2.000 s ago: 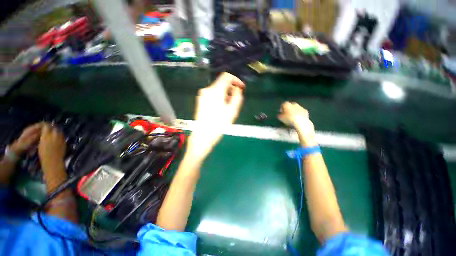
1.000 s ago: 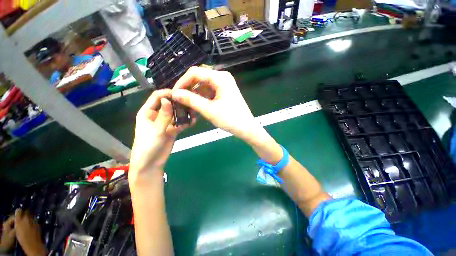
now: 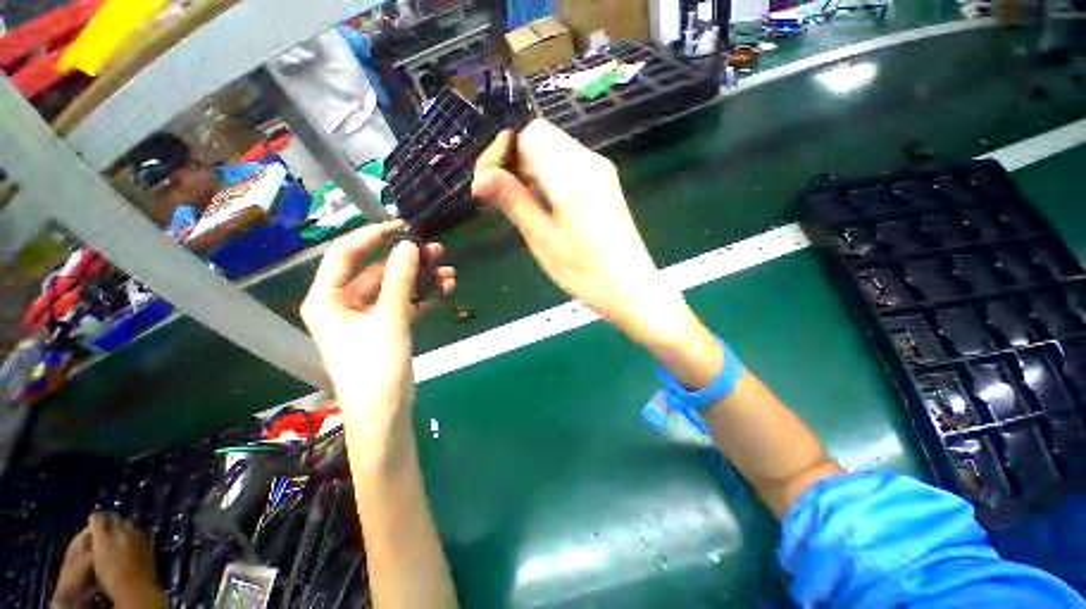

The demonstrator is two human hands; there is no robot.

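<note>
My left hand [image 3: 369, 297] is raised over the white edge strip [image 3: 738, 251] and pinches a small dark module [image 3: 423, 268] between thumb and fingers. My right hand [image 3: 572, 214] is higher and to the right, apart from the module. Its thumb and fingers are pinched close together. A dark shape shows at their tips, but against the black trays I cannot tell if it is a held tool. A blue wrist strap [image 3: 711, 378] is on my right wrist. A small dark part [image 3: 463, 313] lies on the belt beside my left fingers.
A black pocketed tray [image 3: 953, 309] lies at right. A small white scrap [image 3: 435, 427] is on the green mat [image 3: 572, 476]. Grey metal uprights [image 3: 226, 286] cross the left. Another person's hands [image 3: 110, 565] are at lower left by black clutter. More black trays [image 3: 631, 89] stand across the belt.
My right hand has moved away from the module, up and to the right. My left hand still holds the module. The view has shifted, so the right tray sits further right.
</note>
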